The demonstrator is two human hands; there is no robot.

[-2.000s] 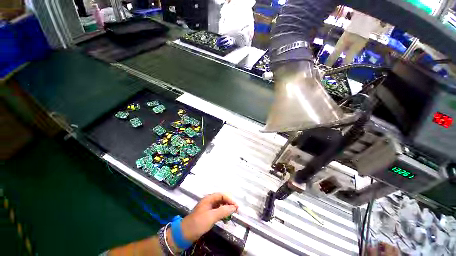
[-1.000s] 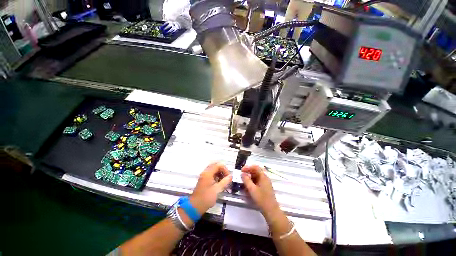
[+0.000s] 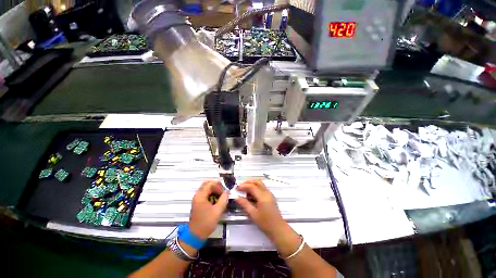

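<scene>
My left hand (image 3: pixel 208 208) and my right hand (image 3: pixel 259 203) meet under the black soldering iron head (image 3: pixel 229 181). A small white part (image 3: pixel 234 193) shows between my fingertips. A bit of circuit board (image 3: pixel 213 199) shows in the fingers of my left hand. The dark fixture (image 3: pixel 234 206) lies between my hands, mostly hidden by fingers. Green circuit boards (image 3: pixel 113 187) are heaped in the black tray (image 3: pixel 46 200) at left, with a few apart from the heap.
The ribbed aluminium base (image 3: pixel 174 201) lies under my hands, with thin tweezers (image 3: pixel 276 179) on it. The fume hood (image 3: pixel 193 68) hangs above left. The controller (image 3: pixel 353 38) and counter (image 3: pixel 326 103) stand behind. White parts (image 3: pixel 413 157) are heaped at right; the conveyor belt (image 3: pixel 136 89) runs behind.
My left hand has come from beside the base to under the iron, and my right hand has joined it. The view has swung right; my hands remain at the fixture since one second ago.
</scene>
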